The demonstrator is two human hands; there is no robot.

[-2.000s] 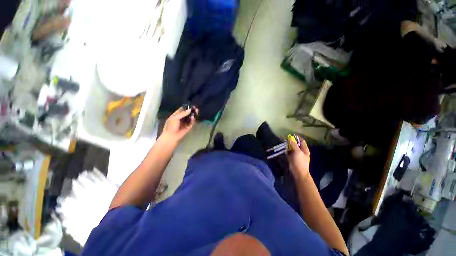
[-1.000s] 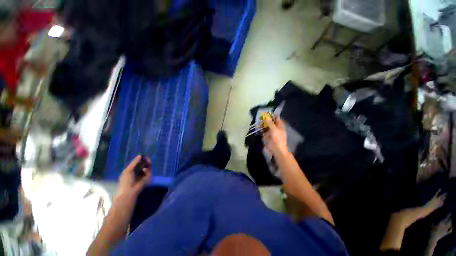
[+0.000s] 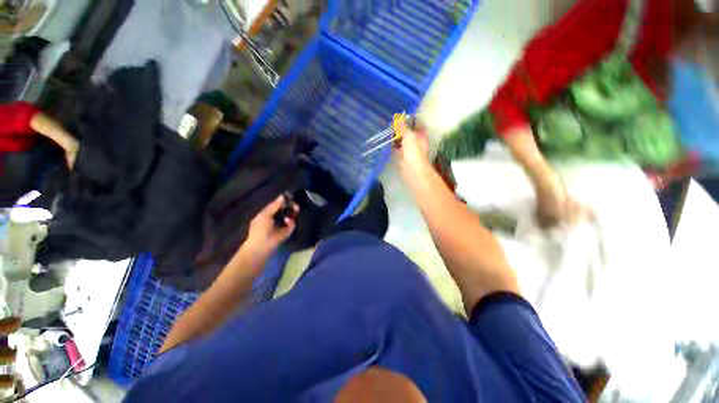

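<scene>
My left hand [image 3: 270, 224] is closed around a small dark part [image 3: 287, 210], held in the air in front of dark cloth. Most of the part is hidden by the fingers. My right hand [image 3: 411, 146] holds a yellow-ended tool [image 3: 399, 124] with thin silver prongs [image 3: 380, 144] pointing left, over the edge of a blue crate. The hands are apart. I cannot tell exactly what the tool or the dark part is.
Slotted blue crates [image 3: 347, 102] stand ahead, another blue crate [image 3: 158, 315] at lower left. Dark garments [image 3: 142, 169] hang left. A person in red sleeves [image 3: 544, 71] reaches over white fabric [image 3: 583, 275] at right. A pink thread spool [image 3: 75, 354] is at lower left.
The view has moved along the floor to other crates and another person. My right hand with the yellow-ended tool is higher in view; my left hand has moved right and up, still holding the dark part.
</scene>
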